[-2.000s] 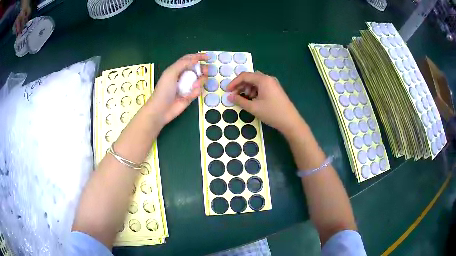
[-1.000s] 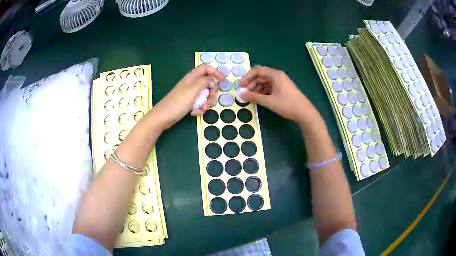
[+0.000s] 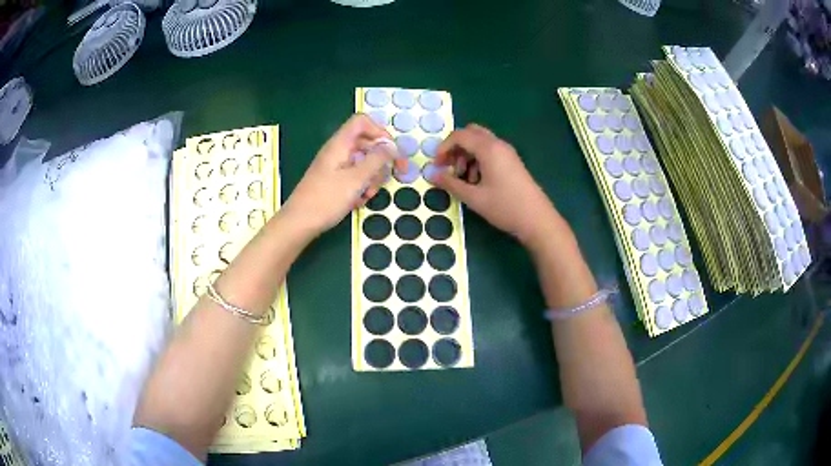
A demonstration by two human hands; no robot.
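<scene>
The adhesive sheet [image 3: 412, 273] lies upright in the middle of the green table. White discs [image 3: 431, 98] cover its upper rows; the lower circles are dark. My left hand [image 3: 351, 173] is at the sheet's left edge, with a white disc [image 3: 386, 146] between its fingertips; the palm is mostly hidden. My right hand [image 3: 487, 177] is at the right column, its thumb and fingertips pinched at a white disc at the fourth row. Whether that disc lies flat on the sheet is hard to tell.
Unfilled sheets [image 3: 239, 364] lie left, beside a large clear bag of discs [image 3: 82, 273]. Filled sheets [image 3: 642, 209] and a thick leaning stack of filled sheets [image 3: 720, 182] stand right, near a cardboard box [image 3: 795, 159]. Small fans [image 3: 208, 25] are at the far left.
The middle sheet has shifted slightly up and left. A disc now shows at my left fingertips. My right hand has moved from the middle column to the right column. The fans have moved left.
</scene>
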